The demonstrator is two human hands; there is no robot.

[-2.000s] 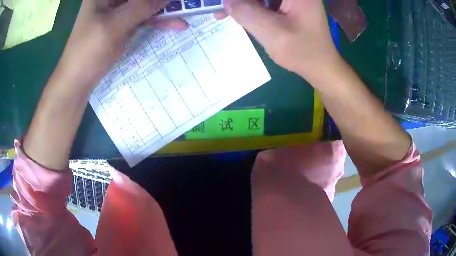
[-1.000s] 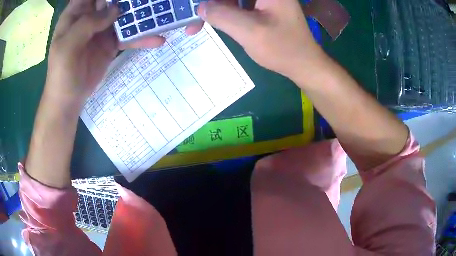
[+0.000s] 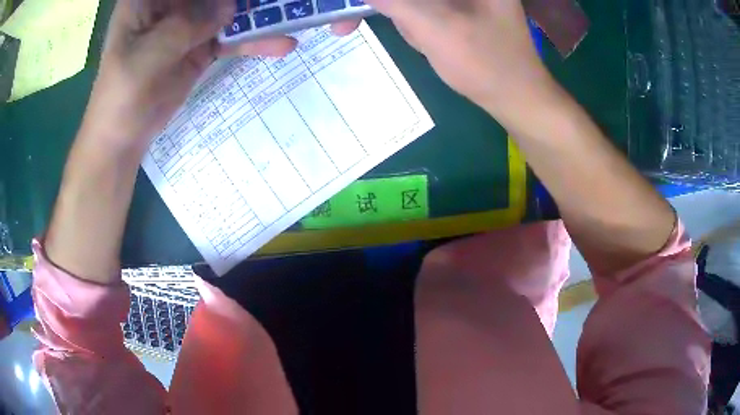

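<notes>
A white-silver calculator (image 3: 296,14) with dark blue keys is at the top edge, and only its lower rows of keys show. My left hand (image 3: 174,49) holds its left side, with a finger along the lower edge. My right hand (image 3: 454,40) holds its right side. Both hands are partly cut off by the top edge. A white record form (image 3: 280,154) with a printed grid lies slanted on the green mat (image 3: 462,166) under the calculator. Its near corner reaches past the bench edge.
A green label (image 3: 369,201) and yellow tape (image 3: 349,235) lie along the bench edge. Yellow paper (image 3: 53,44) is at the upper left, a brown-red piece (image 3: 562,24) at the upper right, and clear blister trays (image 3: 690,105) at the right. Dark-keyed trays (image 3: 158,316) sit lower, beside my lap.
The camera view has shifted, so the form and label sit higher than a second ago and less of the calculator shows. Both hands still hold the calculator.
</notes>
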